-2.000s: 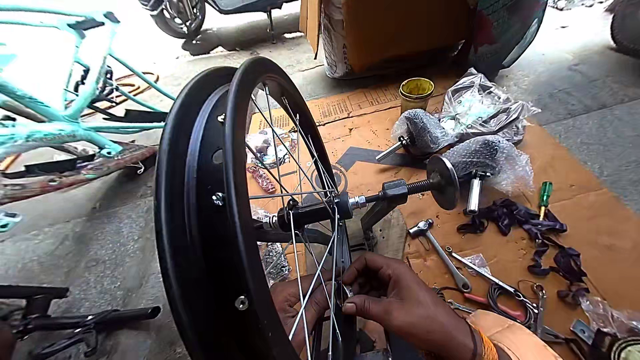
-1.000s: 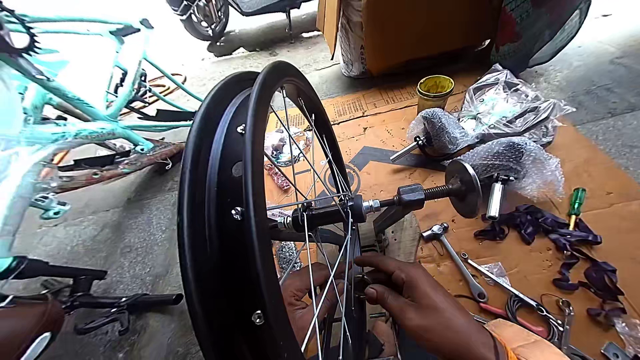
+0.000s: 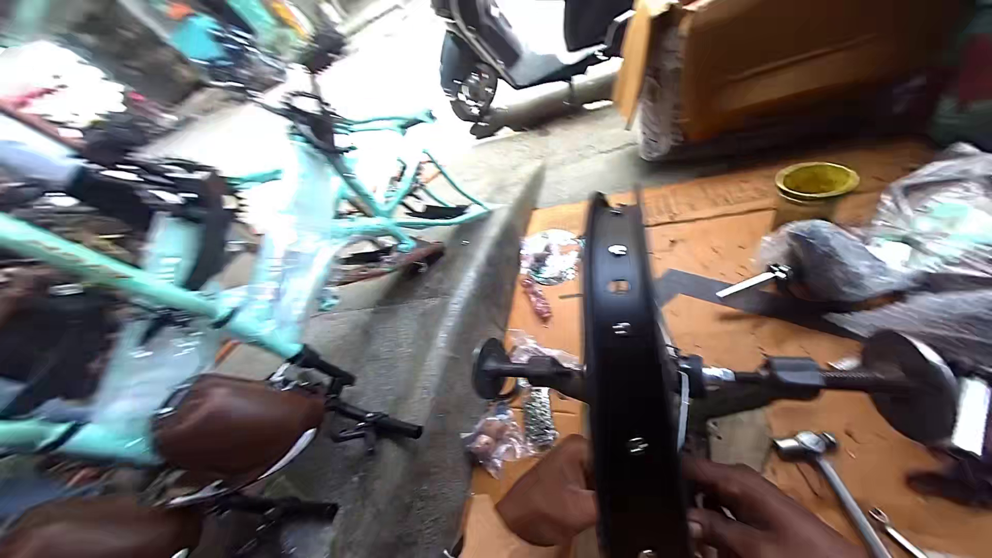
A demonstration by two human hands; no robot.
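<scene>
A black bicycle wheel rim stands upright and nearly edge-on, its spoke nipples showing along the channel. Its hub sits in a metal wheel stand with a threaded spindle and round disc on the right, and a smaller disc on the left. Low at the rim's left side is my left hand, its fingers partly hidden behind the rim. My right hand is at the rim's right side by the spokes, fingers bent; what its fingertips touch is hidden.
Mint-green bicycle frames with brown saddles lie at the left. On the cardboard sheet are a hammer, a yellow-rimmed tin, bubble-wrapped parts and small plastic bags. A cardboard box and scooter stand behind.
The view has swung left. The rim, seen obliquely with its spokes before, now appears nearly edge-on. My hands remain low at the wheel, on either side of the rim.
</scene>
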